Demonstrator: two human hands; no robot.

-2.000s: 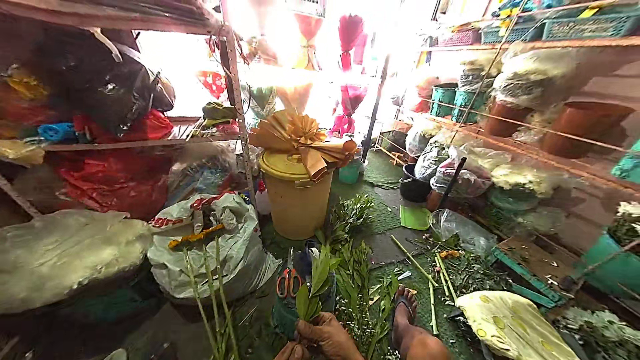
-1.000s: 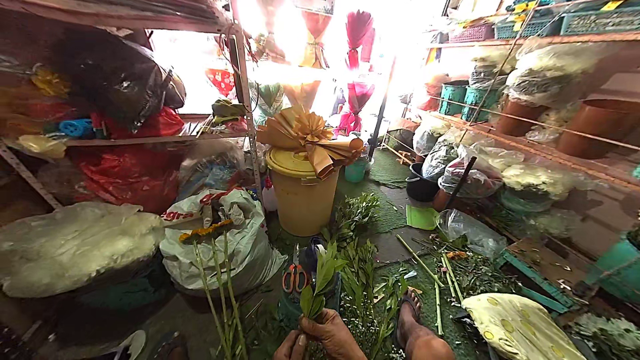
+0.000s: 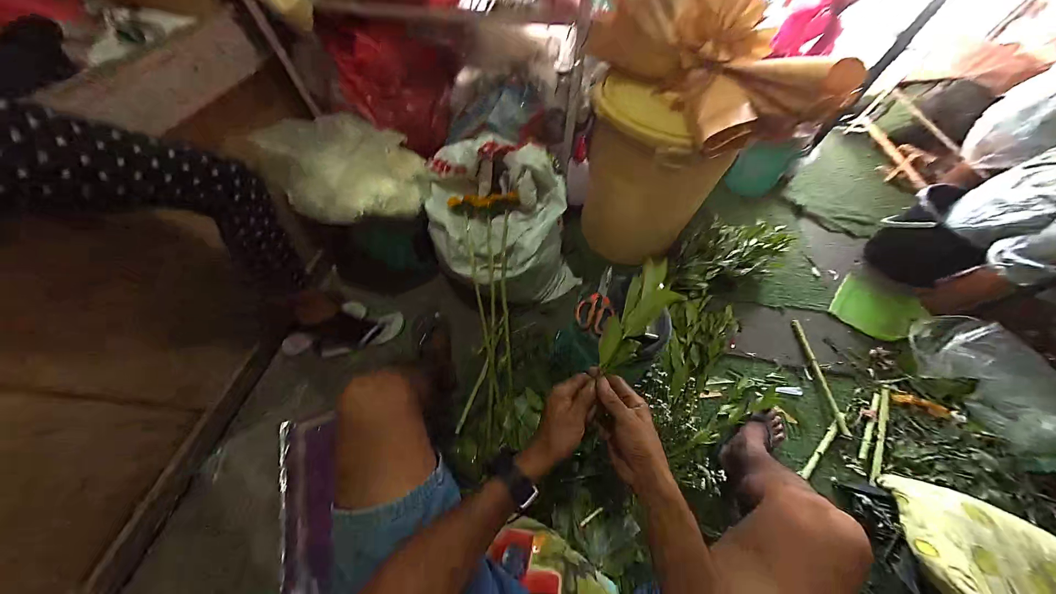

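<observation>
A leafy green sprig (image 3: 642, 307) stands upright between my two hands, its stem pinched at the base. My left hand (image 3: 568, 412), below a dark wristwatch, has thumb and fingers closed on the stem. My right hand (image 3: 629, 425) grips the same stem from the right, fingertips touching those of the left. Just beyond the leaves, orange-handled scissors (image 3: 594, 312) stand in a dark container (image 3: 656, 334). Long-stemmed orange flowers (image 3: 485, 200) lean against a white sack (image 3: 536, 239) at the left. Cut greenery (image 3: 697, 330) lies beyond and to the right of my hands.
A lidded yellow bin (image 3: 631, 190) carries brown wrapping paper (image 3: 718, 66). Cut green stems (image 3: 817, 371), a light green dustpan-like piece (image 3: 879, 307) and a patterned yellow cloth (image 3: 965, 528) lie at the right. Another person's leg in dotted trousers (image 3: 165, 173) extends from the left.
The view has swung down and left. A person's dotted trouser leg now shows at the left. Both hands still hold the sprig.
</observation>
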